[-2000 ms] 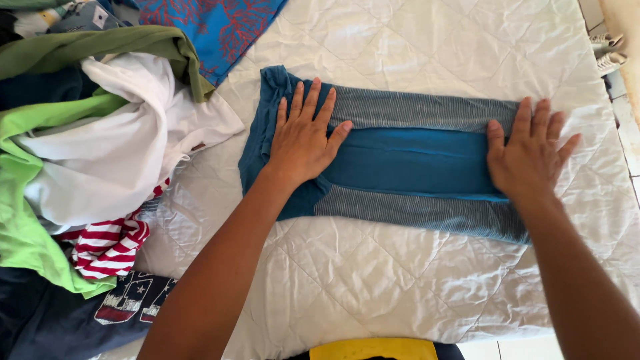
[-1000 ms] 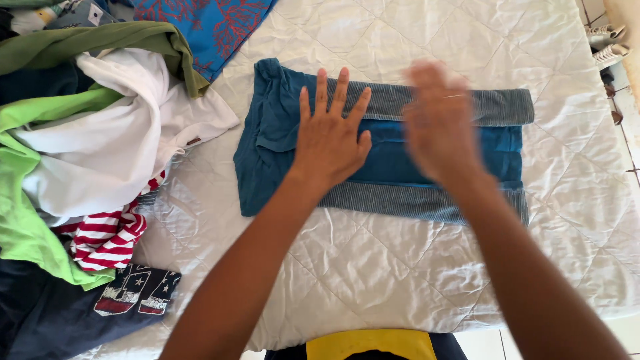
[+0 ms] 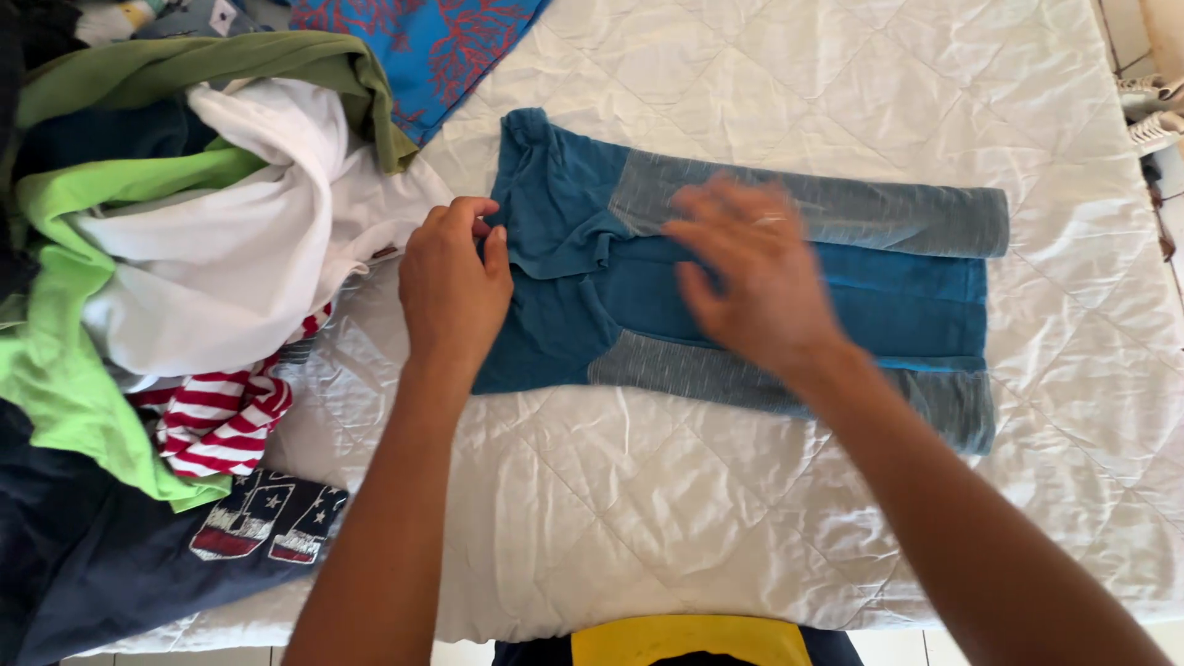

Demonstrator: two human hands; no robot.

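Observation:
A teal shirt (image 3: 906, 296) with heathered grey sides lies lengthwise on the quilted white bedding, its long edges folded inward and its neck end to the left. My left hand (image 3: 458, 277) is at the neck end, fingers curled beside the fabric edge; whether it pinches any cloth cannot be made out. Over the middle of the shirt is my right hand (image 3: 754, 268), blurred, fingers spread, holding nothing. The cloth near the collar is rumpled, with a small raised fold.
On the left lies a heap of clothes: a white garment (image 3: 222, 277), a lime green one (image 3: 74, 370), a red-and-white striped one (image 3: 222, 416), a navy one (image 3: 120, 555) and an olive one (image 3: 277, 55). A blue garment with red print (image 3: 425, 55) lies beyond. Shoes (image 3: 1152, 129) sit off the bedding's right side.
My left hand has moved left from the shirt's upper part to its neck edge, its fingers now curled. From the far right end, my right hand has come left to the middle.

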